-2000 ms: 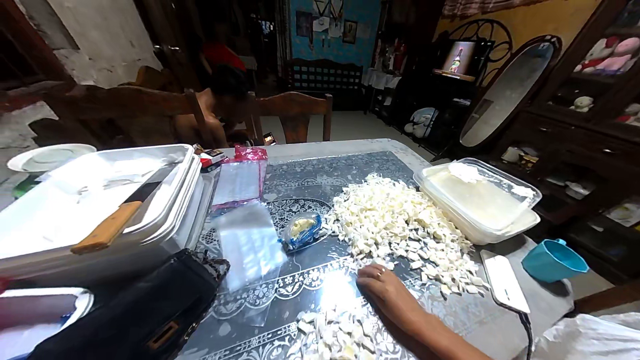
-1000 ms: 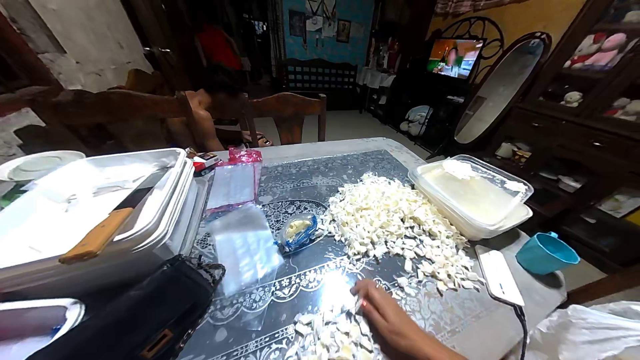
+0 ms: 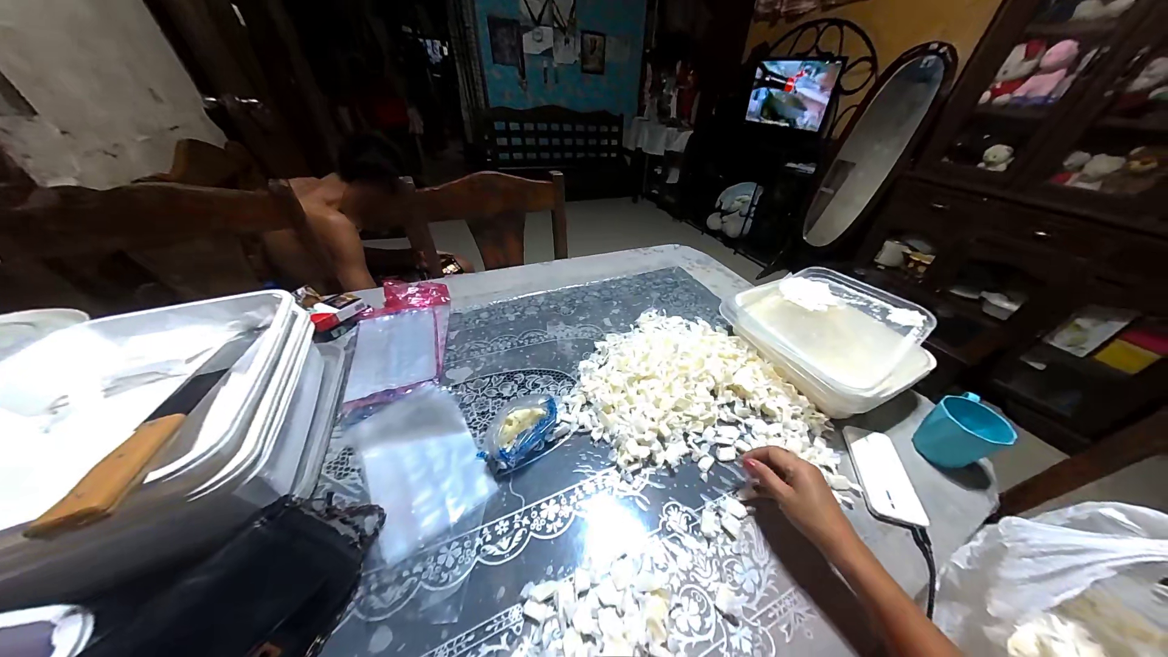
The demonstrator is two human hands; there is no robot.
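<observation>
My right hand [image 3: 792,493] is low over the lace-patterned table cover, fingers curled down at the near right edge of a big heap of small white pieces [image 3: 693,388]. Whether its fingertips hold a piece cannot be told. Some loose pieces [image 3: 725,520] lie just left of the hand. A smaller pile of the same pieces [image 3: 607,607] is at the near edge of the table. Left of the heap sits a small blue-and-clear plastic bag with pale contents [image 3: 522,433]. Clear plastic bags [image 3: 424,465] lie flat further left. My left hand is not in view.
Stacked white plastic tubs [image 3: 274,392] with a wooden-handled knife [image 3: 109,474] on top stand left, beside a black bag [image 3: 246,584]. At right are a clear lidded container [image 3: 830,338], a white power bank [image 3: 885,479], a teal mug [image 3: 964,431] and a white plastic bag [image 3: 1058,566]. A person sits beyond the table.
My right hand has moved from the smaller near pile up and right to the edge of the big heap. Some loose pieces now lie between the two piles.
</observation>
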